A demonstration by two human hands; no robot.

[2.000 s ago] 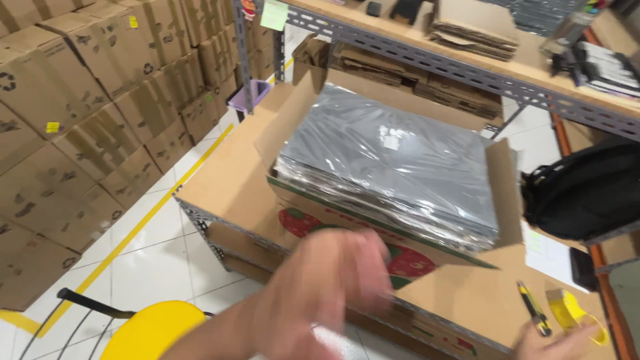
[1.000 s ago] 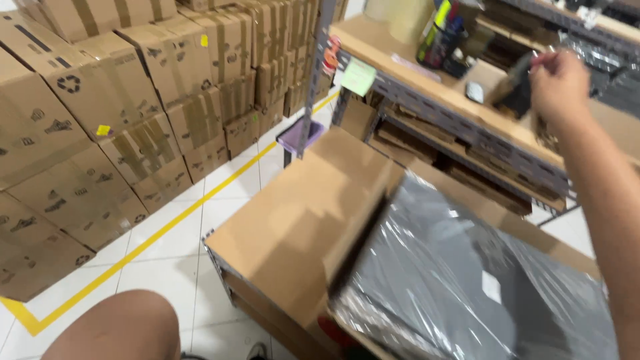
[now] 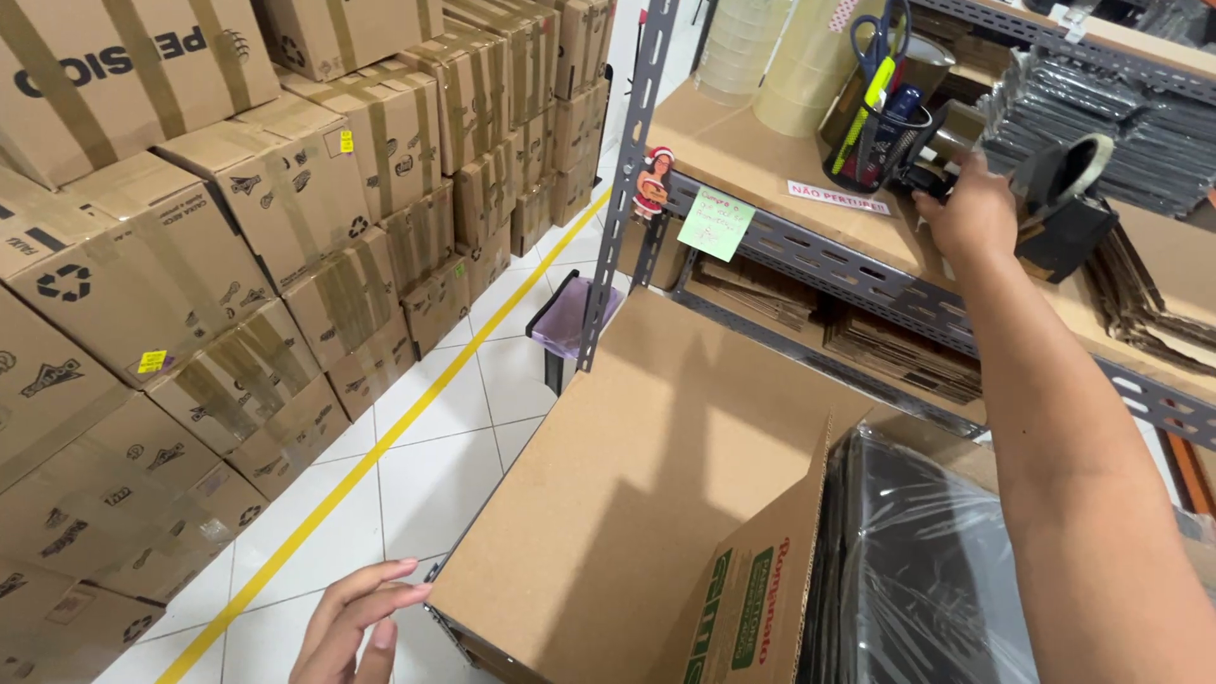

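Note:
My right hand [image 3: 974,204] reaches over the wooden shelf, its fingers at a dark object [image 3: 926,180] partly hidden by them; whether it grips that object is unclear. Left of the fingers stands a black mesh pen cup [image 3: 860,157] with scissors [image 3: 881,43] and a yellow highlighter. To the right is a black tape dispenser [image 3: 1064,228] with a roll. My left hand [image 3: 356,622], fingers apart and holding nothing visible, hovers by the workbench's near left corner. An open cardboard box [image 3: 760,589] on the workbench [image 3: 608,456] holds dark items in clear plastic [image 3: 936,560].
Stacked, taped cardboard boxes [image 3: 237,190] line the left side. A yellow floor line [image 3: 380,446] runs between them and the bench. A purple bin [image 3: 570,318] stands behind the metal shelf post [image 3: 632,180]. Clear tape rolls [image 3: 736,47] and flattened cardboard [image 3: 902,356] occupy the shelves.
The view has swung left, toward the stacked boxes. My right hand was raised over the shelf one second ago and is now beside the pen cup. My left hand has come into view at the bottom.

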